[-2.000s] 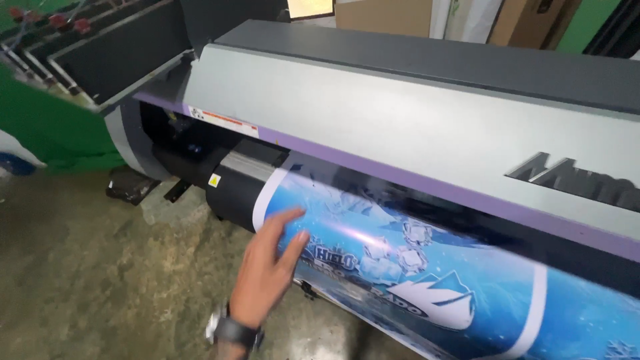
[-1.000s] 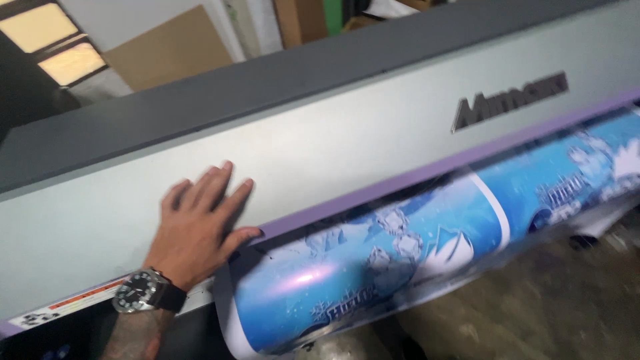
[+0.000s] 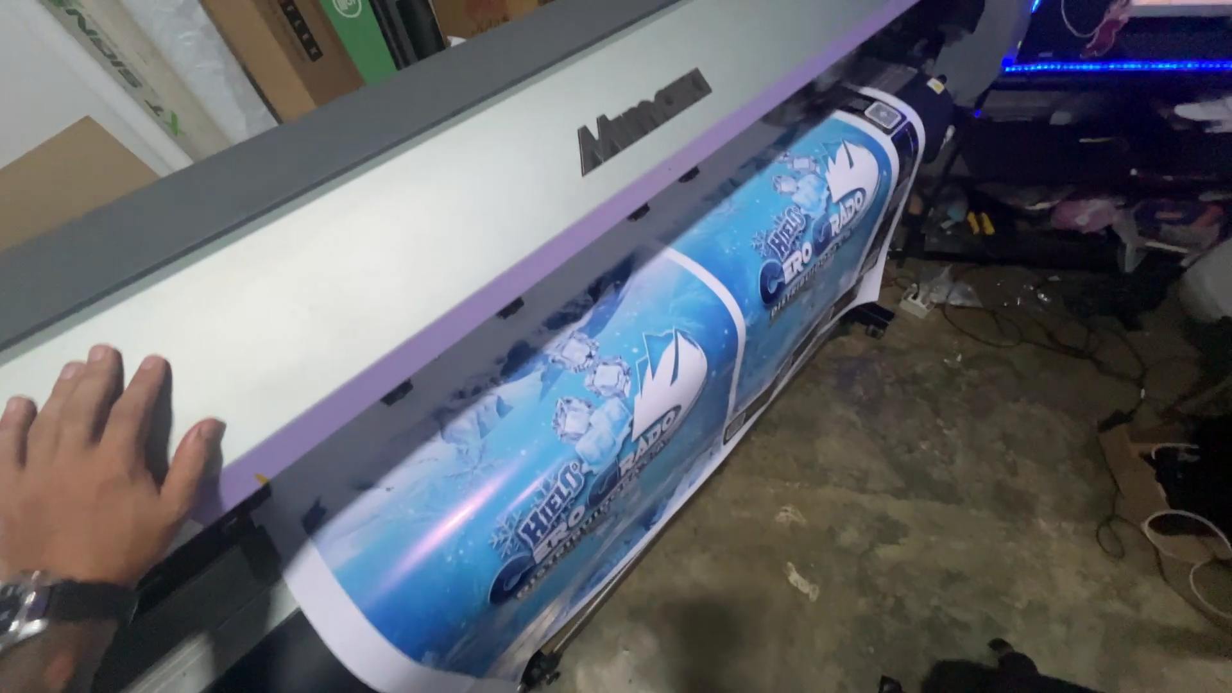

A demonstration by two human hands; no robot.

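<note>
My left hand (image 3: 91,472), with a watch (image 3: 48,606) on its wrist, lies palm down with fingers apart on the pale front cover (image 3: 318,298) of a Mimaki wide-format printer, at the left edge of the view. Below the cover's purple edge (image 3: 462,318), a glossy blue printed sheet (image 3: 462,491) with ice cubes, mountains and lettering curves down over the printer's front. My hand is left of the sheet and does not touch it. My right hand is not in view.
Concrete floor (image 3: 818,539) stretches in front of the printer. Cables (image 3: 1044,337) and a cardboard box (image 3: 1136,481) lie at the right, near dark shelving with a blue light strip (image 3: 1116,66). Behind the printer stand cardboard boxes (image 3: 298,58) and rolls.
My left hand has gone from over the printed sheet to the printer's front cover, where it rests. The view has swung right, along the printer.
</note>
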